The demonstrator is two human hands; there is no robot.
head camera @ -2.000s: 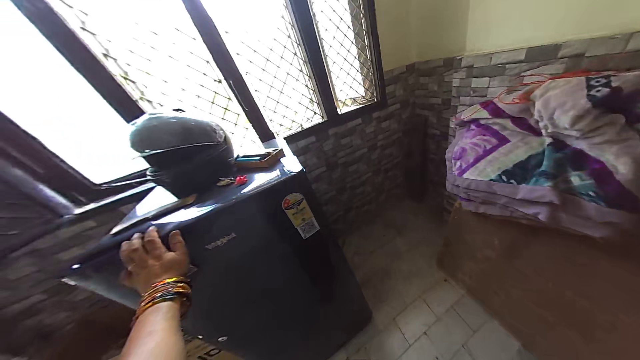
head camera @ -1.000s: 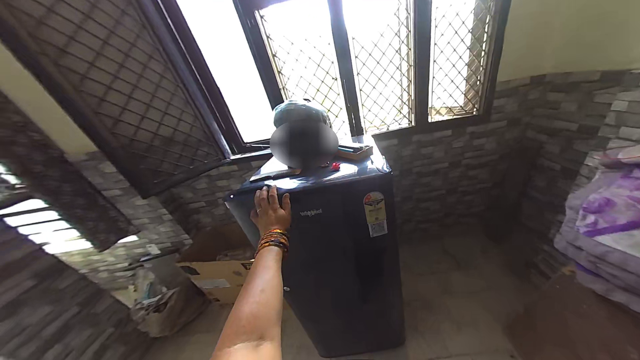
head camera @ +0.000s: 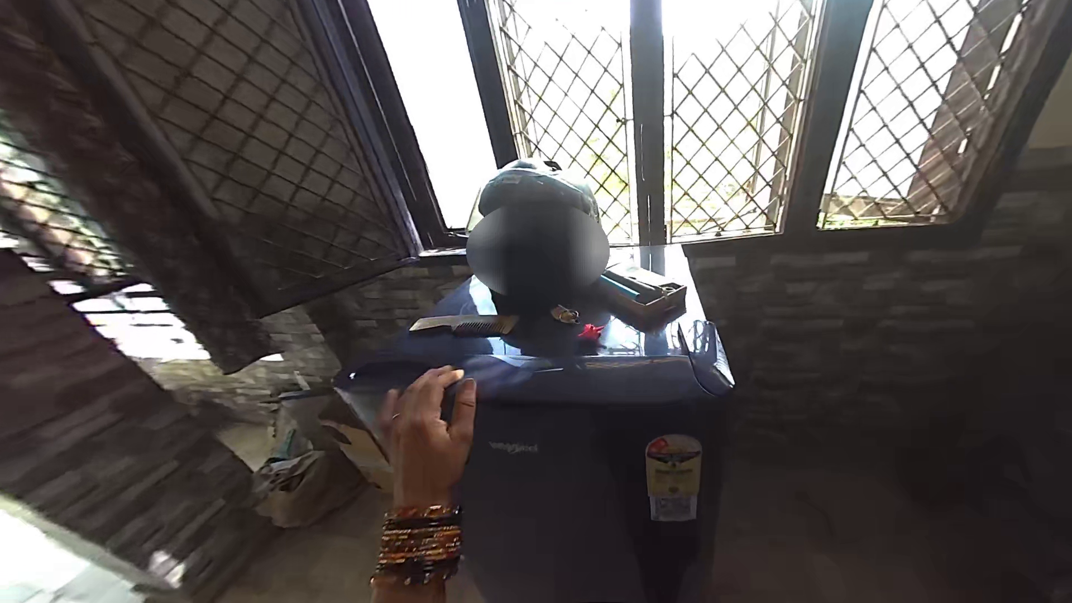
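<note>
My left hand (head camera: 429, 427), with several beaded bangles at the wrist, rests its fingertips near the top front edge of a dark blue Whirlpool refrigerator (head camera: 578, 502). It grips nothing and its fingers are slightly apart. On the refrigerator's top stands a helmet (head camera: 536, 188), partly blurred. A comb (head camera: 463, 324) lies just beyond my fingers, left of the helmet's base. A small red item (head camera: 590, 332) and an open box (head camera: 649, 306) holding slim items are to the right. My right hand is out of view.
Windows with diamond grilles (head camera: 733, 126) stand behind the refrigerator. An open mesh shutter (head camera: 251, 142) hangs at the left. Below it, on the floor, are a cardboard box (head camera: 360, 448) and a sack (head camera: 306, 490). A label (head camera: 673, 477) is on the refrigerator door.
The view has swung left and come closer to the refrigerator; the bedding pile at the right has left it. My left hand stays at the refrigerator's top front edge.
</note>
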